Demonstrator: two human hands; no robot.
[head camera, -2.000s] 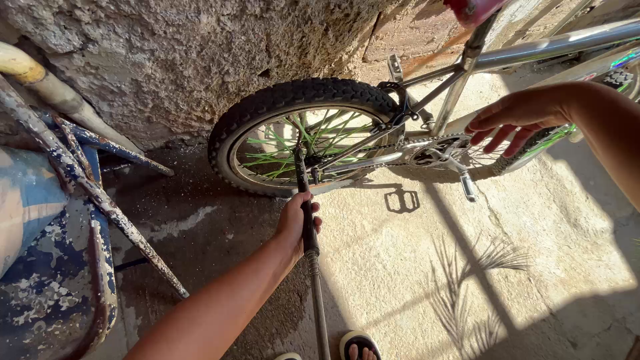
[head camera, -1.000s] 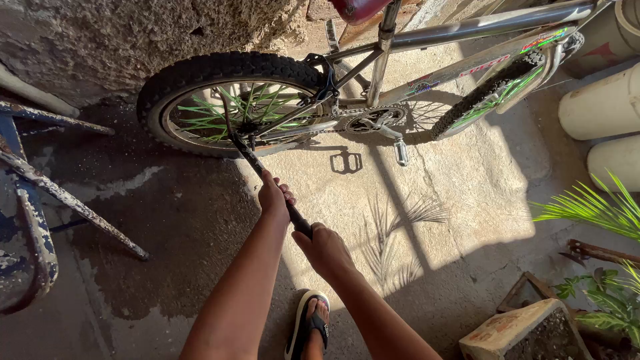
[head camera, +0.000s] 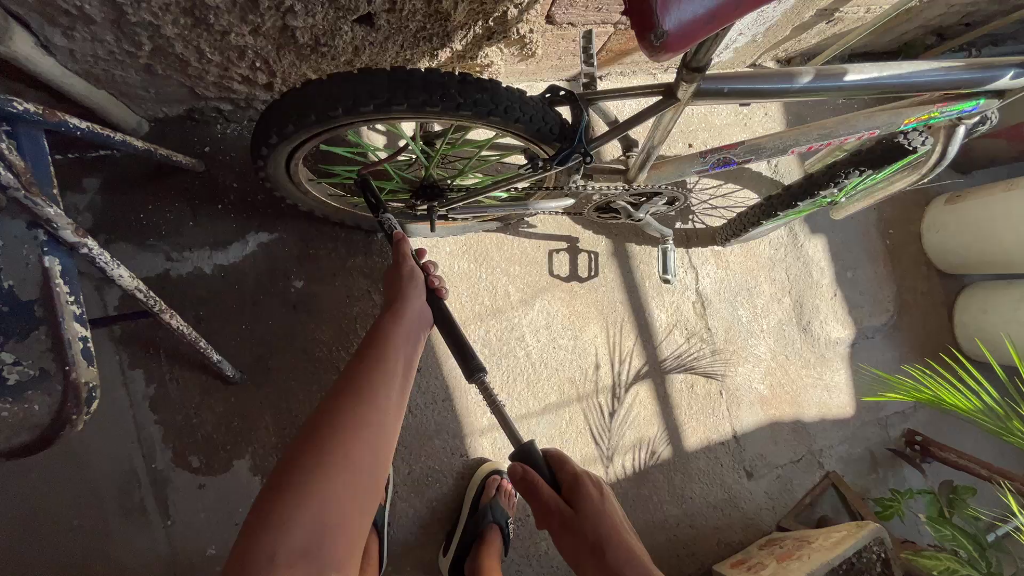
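A black hand bicycle pump (head camera: 458, 336) slants across the middle, its front end at the green-spoked rear wheel (head camera: 276, 152) of a bicycle. A thin dark hose (head camera: 392, 158) curves from that end in among the spokes; where it ends on the rim I cannot tell. My left hand (head camera: 412, 280) is closed around the pump barrel near the wheel. Lower right, my right hand (head camera: 568, 500) grips the pump's black handle (head camera: 534, 464), with the metal rod and part of a spring showing between handle and barrel.
The bicycle frame (head camera: 800, 82) runs right from the wheel, beside a rough wall (head camera: 240, 48). A paint-chipped metal chair (head camera: 120, 272) stands at left. Pale cylindrical containers (head camera: 976, 228), palm fronds (head camera: 960, 400) and a planter (head camera: 808, 552) are at right. My sandaled feet (head camera: 480, 520) are below.
My right hand, apart from the pump two seconds ago, now holds its handle. Since one second ago the hands have moved apart and the rod shows between them. The view has shifted.
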